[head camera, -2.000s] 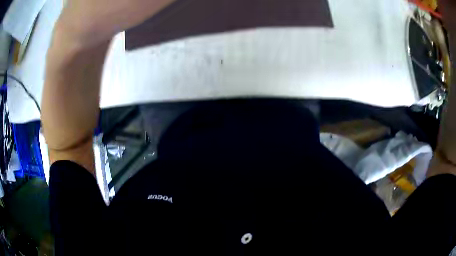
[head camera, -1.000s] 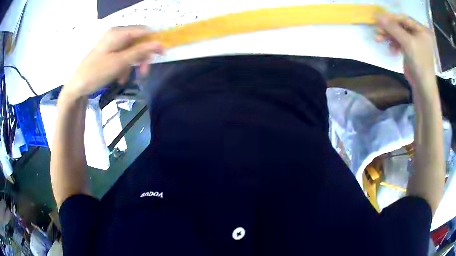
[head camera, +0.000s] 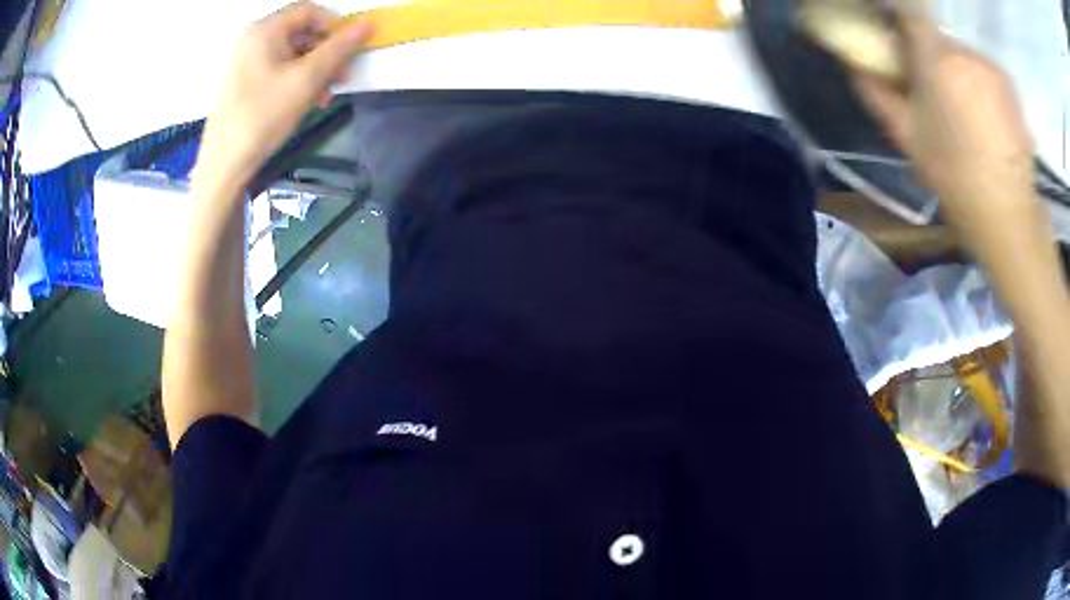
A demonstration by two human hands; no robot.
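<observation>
A long orange-yellow strip (head camera: 540,16) lies across the white tabletop near its front edge, its upper side close to the top of the picture. My left hand (head camera: 291,65) pinches the strip's left end between thumb and fingers. My right hand (head camera: 939,100) is blurred at the upper right, around a light brown rounded wooden handle (head camera: 854,35). A dark flat plate (head camera: 810,76) with a pale curved edge lies beside and under that hand, over the strip's right end. How the handle and plate join cannot be told.
The white tabletop (head camera: 528,61) has a thin cable (head camera: 73,108) at its left. Below left are a blue crate (head camera: 65,229) and a white box (head camera: 135,246) over the green floor. Below right hangs a white plastic bag (head camera: 903,316) with yellow scraps (head camera: 983,404).
The dark panel has left view. My hands first held the yellow strip between them; now my left hand keeps its left end while my right has let go and grasps the wooden handle.
</observation>
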